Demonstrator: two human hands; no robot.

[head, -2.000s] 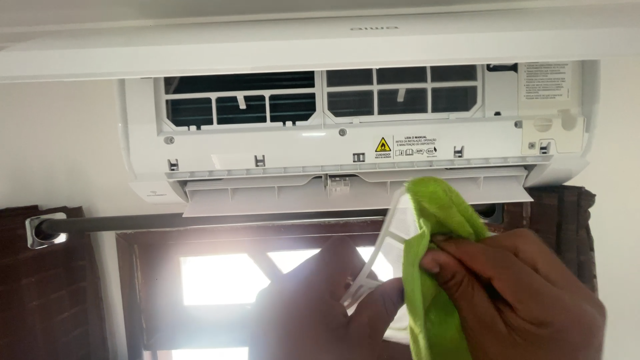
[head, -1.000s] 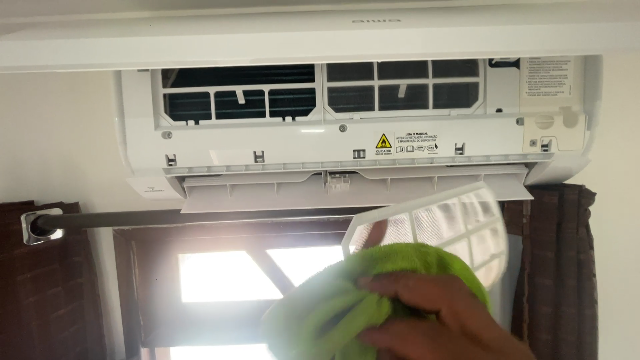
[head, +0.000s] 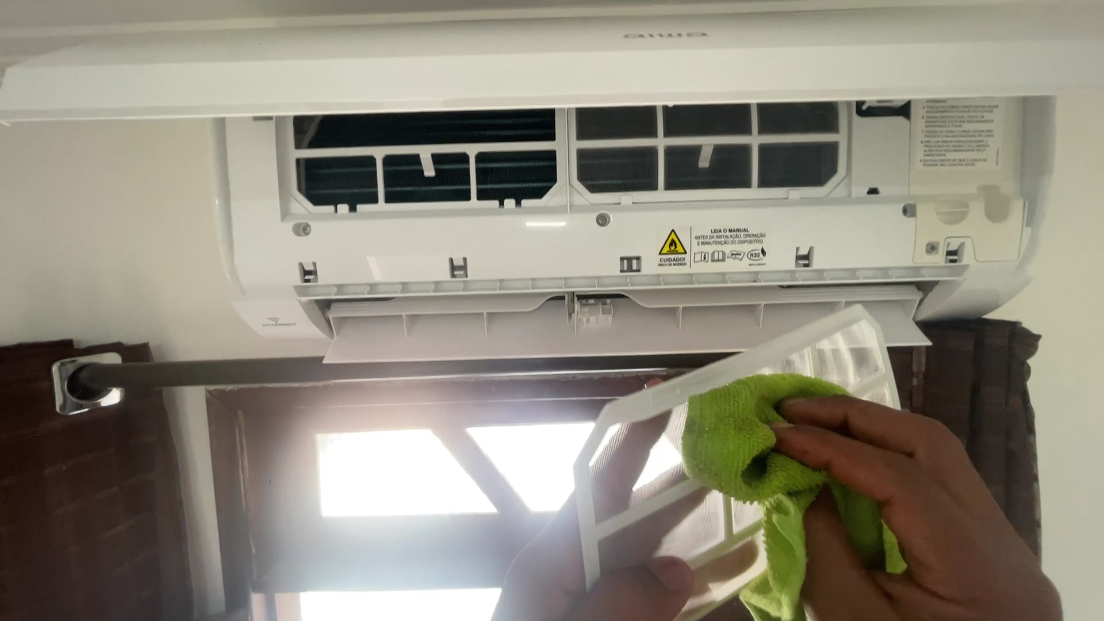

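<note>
A white plastic mesh air filter (head: 638,401) is held tilted below the air conditioner, at the lower right. My left hand (head: 595,552) grips its lower left part, thumb on the near face and fingers behind the mesh. My right hand (head: 923,492) holds a bunched green microfiber cloth (head: 750,440) against the filter's face, hiding part of the frame. Above, the wall-mounted split air conditioner (head: 483,237) has its front panel (head: 517,69) raised. Another mesh filter (head: 707,147) sits in the right opening; dark fins show in the left one.
The louver (head: 483,332) hangs open under the unit, above the filter in my hands. A dark curtain rod (head: 233,373) runs below it, between brown curtains (head: 78,483) (head: 975,414). Behind my hands is a bright window with a brown frame (head: 285,552).
The filter has turned from nearly edge-on to showing its face. The cloth, at its upper edge two seconds ago and low in front of it one second ago, now lies against the mesh.
</note>
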